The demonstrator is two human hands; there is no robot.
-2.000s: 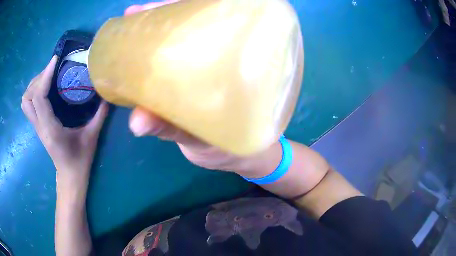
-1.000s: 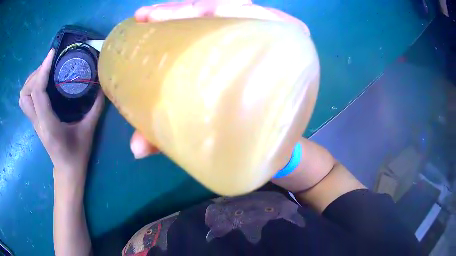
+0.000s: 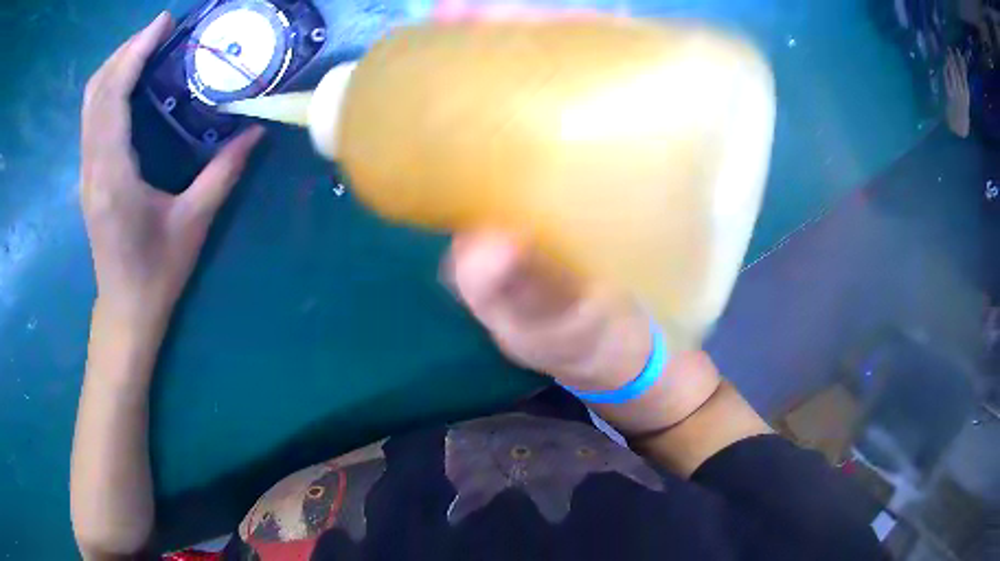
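Observation:
A black loudspeaker unit point(image 3: 234, 52) with a bright white round centre lies at the upper left, its top cut off by the picture's edge. My left hand point(image 3: 154, 197) grips it from the near side, fingers on its left edge and thumb near its lower corner. My right hand point(image 3: 537, 296) is shut around a large amber glue bottle point(image 3: 515, 121), tilted with its base to the right and blurred. Its cream nozzle point(image 3: 274, 107) points left, with the tip over the speaker's lower frame. Whether the tip touches is unclear. Most right fingers are hidden behind the bottle.
The dark teal bench top point(image 3: 318, 329) lies under the work, with its edge running diagonally at the right. Beyond it are grey floor and a cardboard box point(image 3: 820, 422). Part of another person's hand point(image 3: 957, 93) shows at the far upper right.
The speaker and my left hand have moved up and to the right. The bottle has shifted right, showing its nozzle and cap. More of the speaker's frame shows, and its disc looks brighter.

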